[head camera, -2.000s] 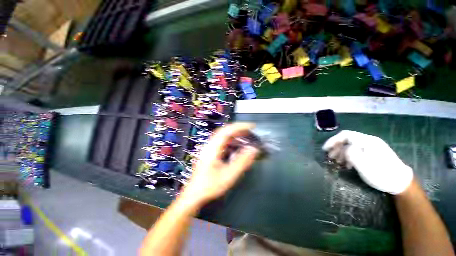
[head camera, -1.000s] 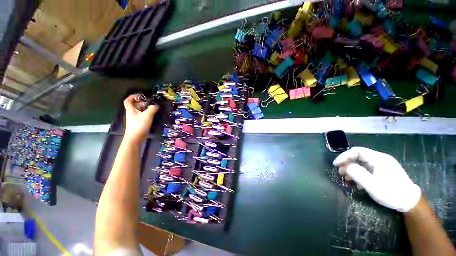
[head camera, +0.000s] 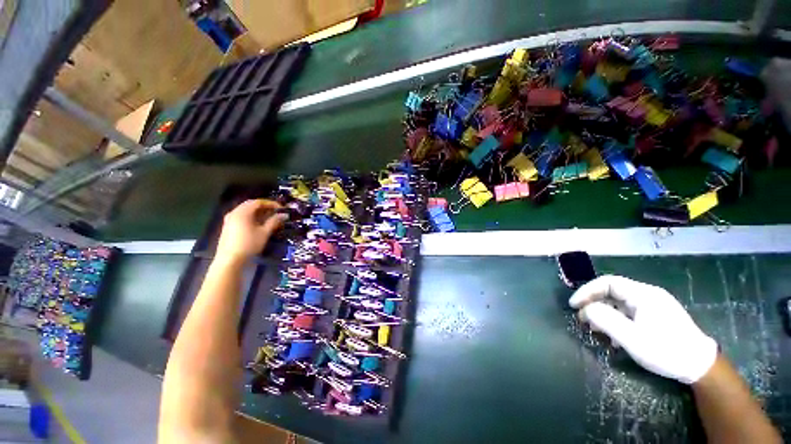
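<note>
My left hand, bare, is at the upper part of the black holding tray. Its fingertips pinch a dark clamped unit at the top of the tray's rows; the fingers partly hide it. Rows of clamped units with coloured clips and silver wire handles fill the tray's right part. My right hand, in a white glove, is over the green bench with its fingers bent and slightly apart. Its fingertips touch or overlap the lower edge of a watch body, which lies black face up below the pale strip.
A loose clip pile lies beyond the pale metal strip. An empty black tray is at the back left. A distant filled tray is at the far left. Another dark unit is cut off at the right edge.
My left hand moved from the bench's middle to the tray with the dark unit, then slightly right along its top. My right fingertips have come closer to the watch body. The view has tilted.
</note>
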